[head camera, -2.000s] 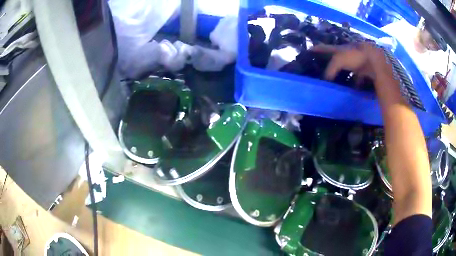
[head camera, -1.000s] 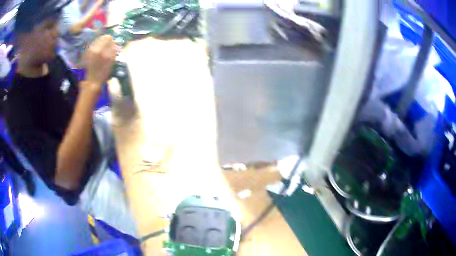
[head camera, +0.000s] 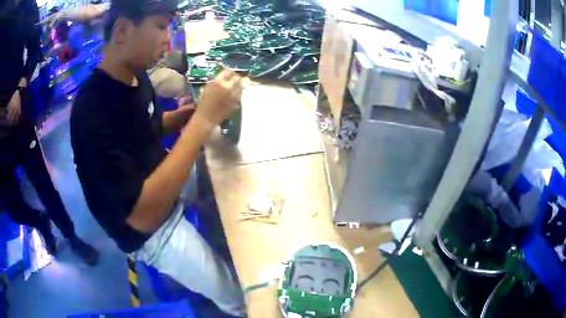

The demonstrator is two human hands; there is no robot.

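Observation:
Neither of my hands is in the picture. Nearest in front of me, one green car body (head camera: pixel 318 300) with a pale rim lies on the tan bench at the bottom centre. A grey panel with two curved, seat-like shapes (head camera: pixel 318 273) sits inside it. The car body's lower end is close to the picture's bottom edge. A black cable (head camera: pixel 383 261) runs on the bench to its right.
A person in a black shirt (head camera: pixel 118 136) sits at the bench's left side, hands raised. Grey metal box (head camera: pixel 388 168) and pale post (head camera: pixel 475 130) stand right. Green bodies pile up at the back (head camera: pixel 267 43) and lower right (head camera: pixel 468 239). Small sticks (head camera: pixel 257 215) lie mid-bench.
The view has swung left from the blue parts bin to the bench and seated person. The hand seen in the bin two seconds ago is out of the picture now.

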